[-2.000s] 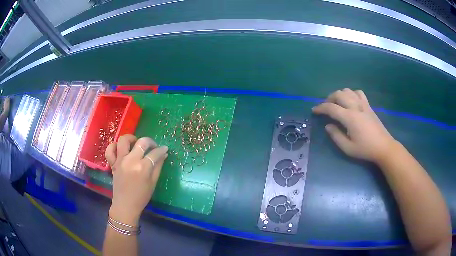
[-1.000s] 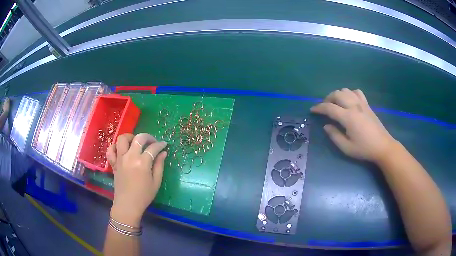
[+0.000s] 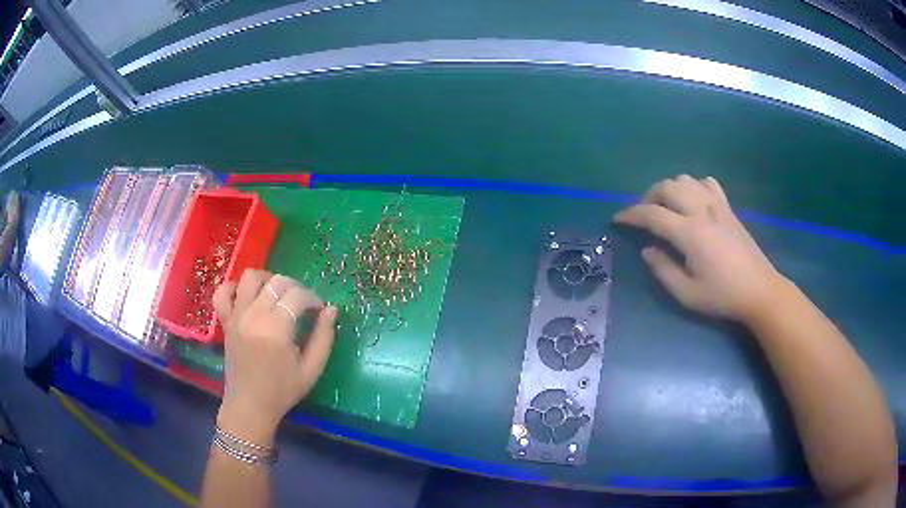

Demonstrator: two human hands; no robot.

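A pile of small copper-coloured parts and thin rings (image 3: 382, 260) lies on the green mat (image 3: 377, 387). My left hand (image 3: 270, 332) is over the mat's left part beside the red bin (image 3: 260, 238), fingers curled, with pale bands on two fingers; whether the fingertips hold anything cannot be told. The red bin has more copper parts inside. The grey three-opening unit (image 3: 541, 380) lies flat on the bench, right of the mat. My right hand (image 3: 700, 243) is just right of the unit's far end, empty, fingers apart and slightly bent.
Clear plastic trays (image 3: 117, 260) stand left of the red bin. A metal rail (image 3: 447, 52) crosses behind the work area. Blue tape (image 3: 477, 187) marks the bench edges. Part of another person's arm (image 3: 12, 223) shows at the far left.
My left hand's thumb and fingertips have dropped slightly towards the mat's near side. My right hand and the unit have hardly moved.
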